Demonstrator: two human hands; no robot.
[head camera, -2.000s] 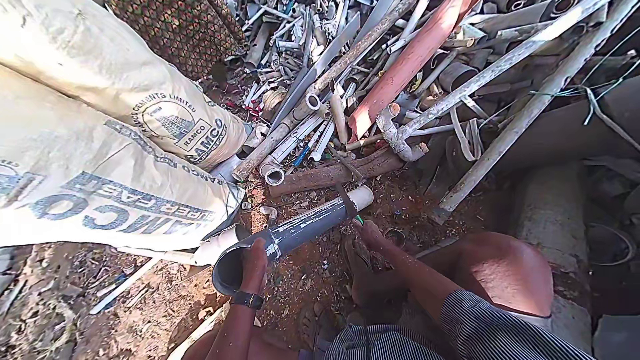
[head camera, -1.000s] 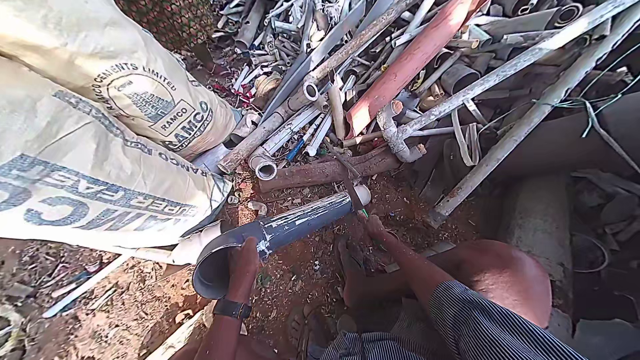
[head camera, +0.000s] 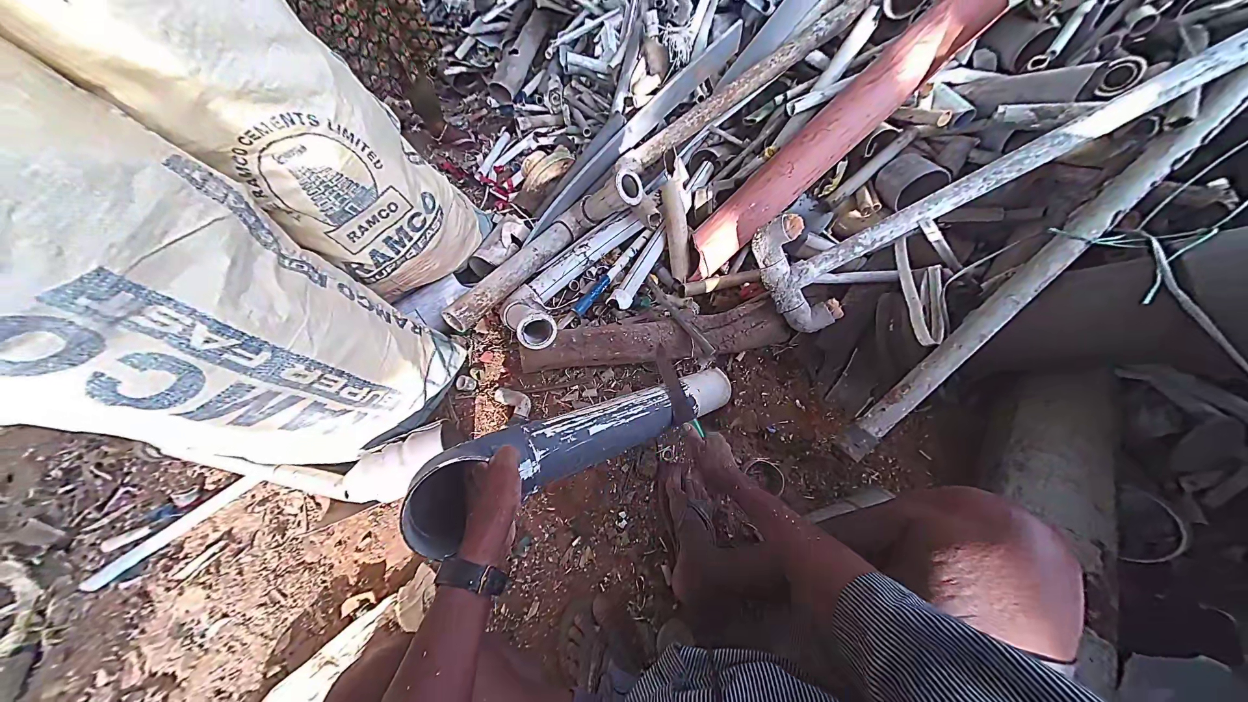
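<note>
A dark grey plastic pipe (head camera: 595, 434) with a wide elbow end lies slanted in front of me, its coating scraped white in patches and its far end bare and pale. My left hand (head camera: 494, 497), below a wrist strap, grips the elbow end. My right hand (head camera: 710, 456) is closed on the handle end of a long flat blade (head camera: 673, 387), a bit of green showing by the fingers. The blade lies across the pipe near its pale end; its exact kind cannot be told. Beyond the pipe a brown log (head camera: 643, 343) rests on the soil.
Large woven cement sacks (head camera: 322, 195) stand at the left. A heap of scrap pipes (head camera: 546, 78) fills the back, with a reddish pipe (head camera: 829, 136) and a long pale pipe (head camera: 1033, 273) slanting out of it. A thick pipe (head camera: 1053, 468) lies at the right, beside my knee.
The pipe's pale end shows more scraped surface towards the blade than two seconds ago is not certain; both hands keep their holds. The view has shifted slightly.
</note>
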